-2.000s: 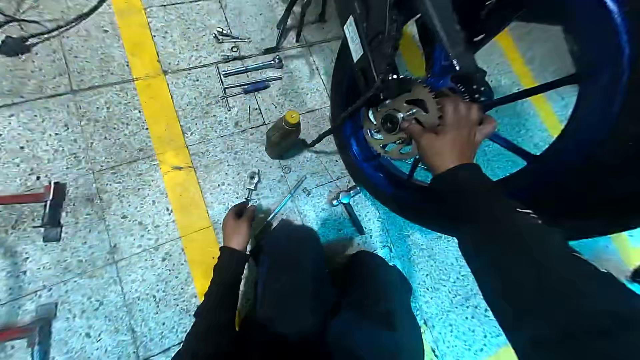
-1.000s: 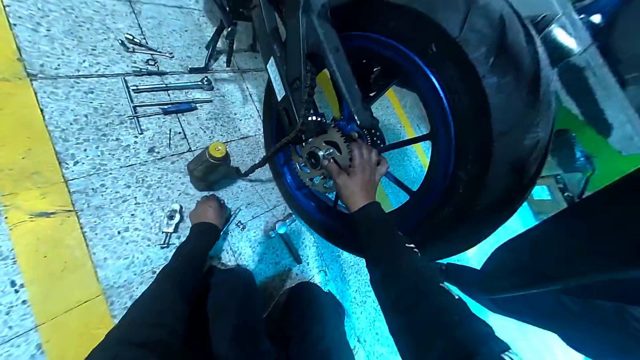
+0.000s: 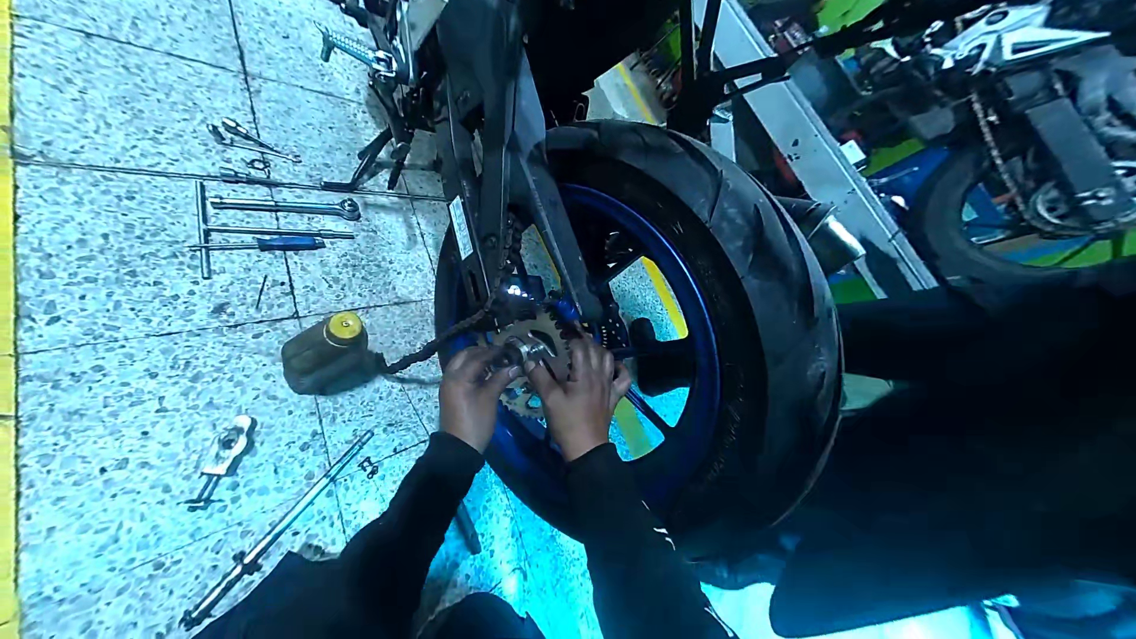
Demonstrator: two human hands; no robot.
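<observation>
Both hands are at the hub of a motorcycle's rear wheel with a blue rim. My left hand has its fingertips at the sprocket's centre, around a small dark part that they mostly hide. My right hand lies over the right side of the rear sprocket, its thumb near the centre and its fingers bent at the toothed edge; whether it grips the sprocket or only rests there, I cannot tell. A drive chain hangs from the swingarm down to a dark bottle with a yellow cap.
On the speckled floor lie a ratchet wrench, a T-handle tool, a blue-handled screwdriver, a chain adjuster block and a long metal rod. A person's dark-clothed leg is at right. Another motorcycle stands behind.
My left hand has moved from the floor, near the adjuster block, up to the sprocket's centre. My right hand stays at the sprocket. The view has shifted to the right.
</observation>
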